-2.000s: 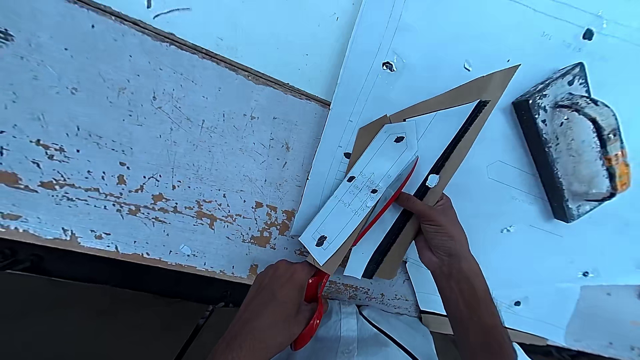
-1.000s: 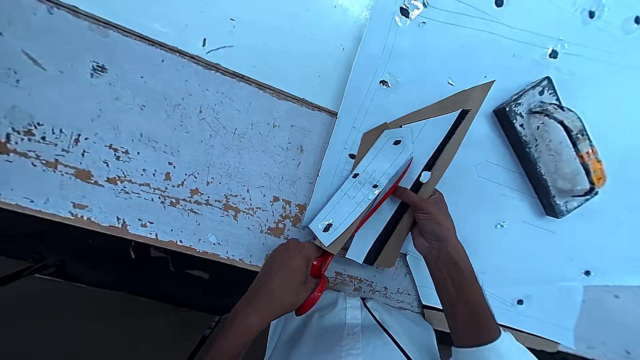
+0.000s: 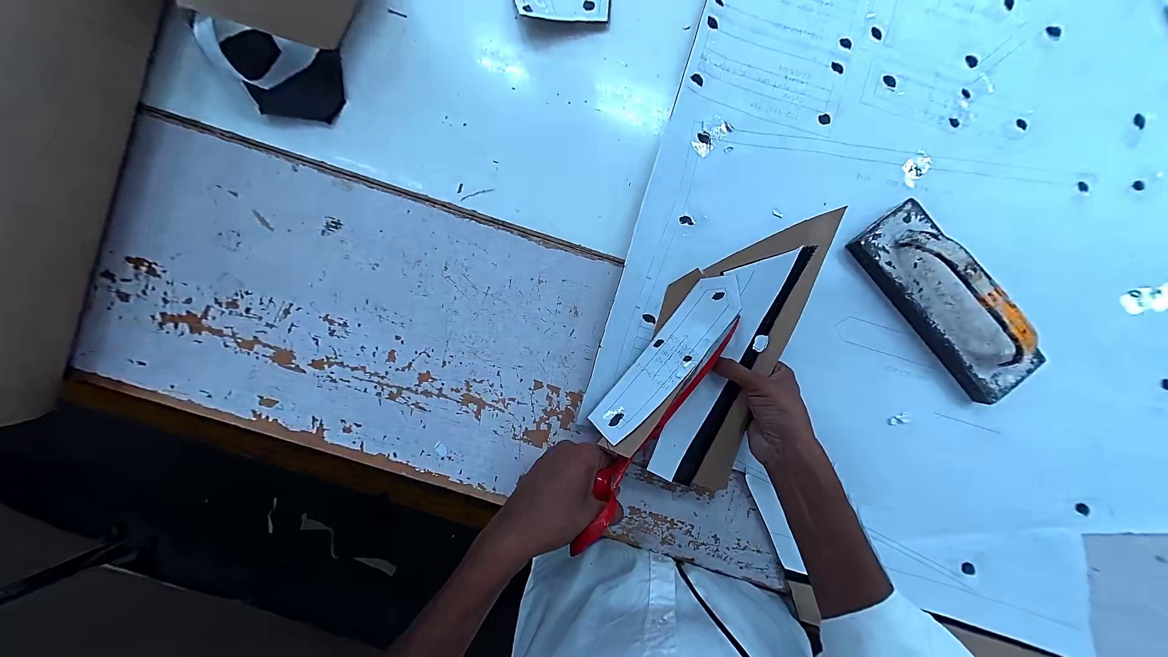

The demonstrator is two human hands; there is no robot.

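Note:
My left hand (image 3: 563, 497) is closed around the red handles of a pair of scissors (image 3: 610, 493), whose red-edged blades run up and right between the cardboard pieces. To the left of the blades lies a white-faced card piece (image 3: 662, 365) with drawn lines and dark holes. On their right is a brown cardboard piece (image 3: 808, 274) with a white face and a black strip. My right hand (image 3: 769, 401) grips this piece at its right edge, thumb or finger near the blades. How far the blades are apart is hard to tell.
A worn hand-held block (image 3: 949, 301) with a handle lies on the large marked white sheet (image 3: 1004, 456) at right. The worn wooden table edge (image 3: 301, 433) runs along the left. A black and white roll-like object (image 3: 301, 87) and cardboard (image 3: 73, 182) are at upper left.
The view has shifted, bringing the cardboard and dark object at upper left into sight. Both hands keep their hold on the scissors and the cardboard.

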